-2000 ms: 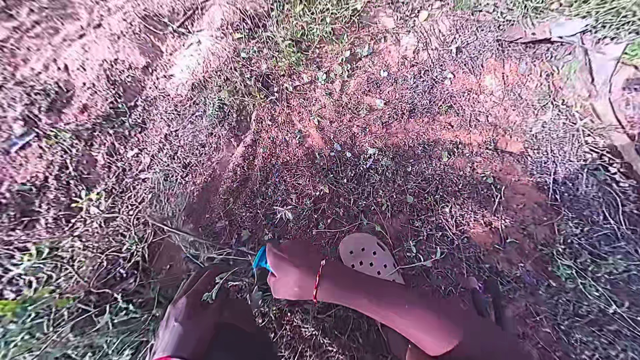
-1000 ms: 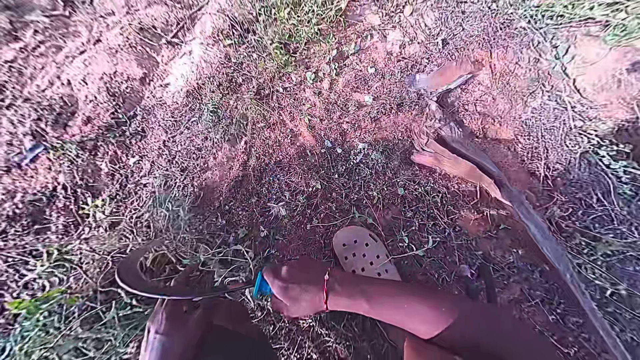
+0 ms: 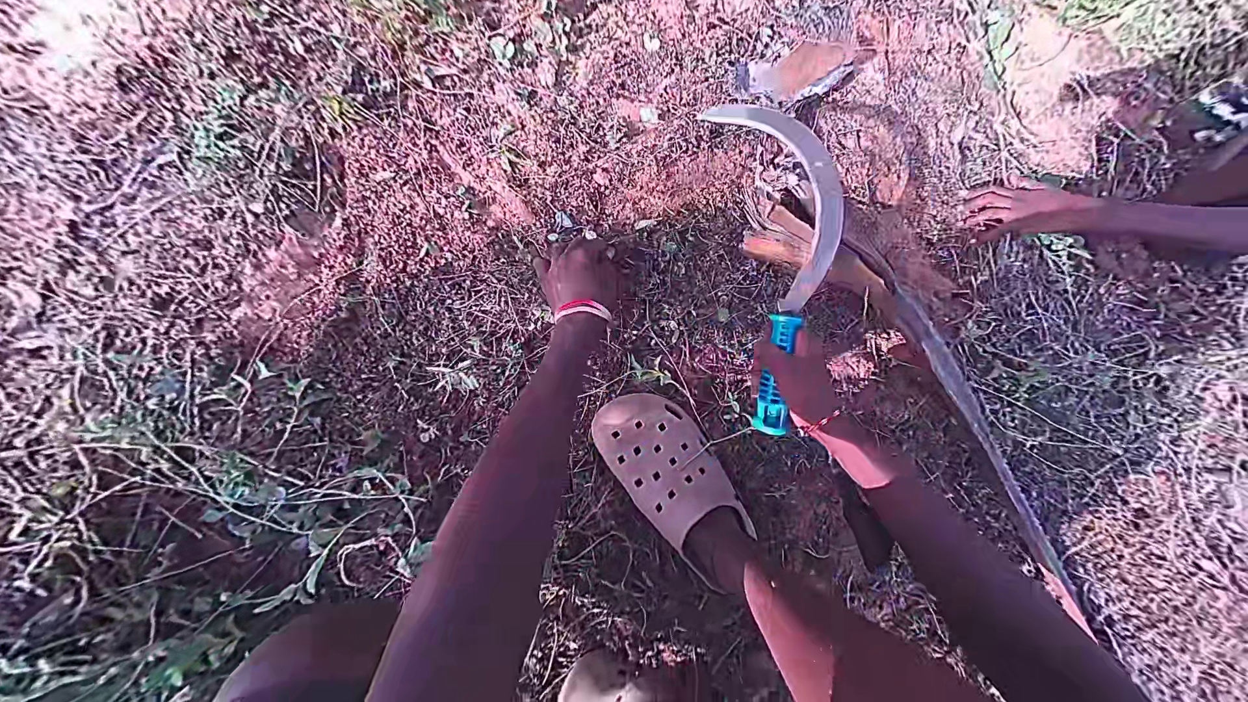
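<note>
My right hand (image 3: 801, 375) grips the turquoise plastic handle of a sickle (image 3: 827, 200), right of the middle of the head view. Its curved metal blade points up and away, with the tip bent to the left, over a dry split branch. Out ahead and to the left, my left hand (image 3: 579, 273) reaches down to the ground among small weeds. Its fingertips are partly hidden by the back of the hand, so whether it grasps anything cannot be told. A red and white band circles the left wrist, and a thin red thread is on the right one.
A long dry branch (image 3: 941, 361) lies along the right side, its split end beneath the blade. Another person's hand (image 3: 1029, 207) reaches in from the right edge. My foot in a beige perforated clog (image 3: 663, 458) stands between my arms. Green weeds (image 3: 322, 507) grow at lower left.
The sickle, low on the left a second ago, is now up on the right in my right hand. My left hand has moved forward to the ground. Another person's hand has come into view.
</note>
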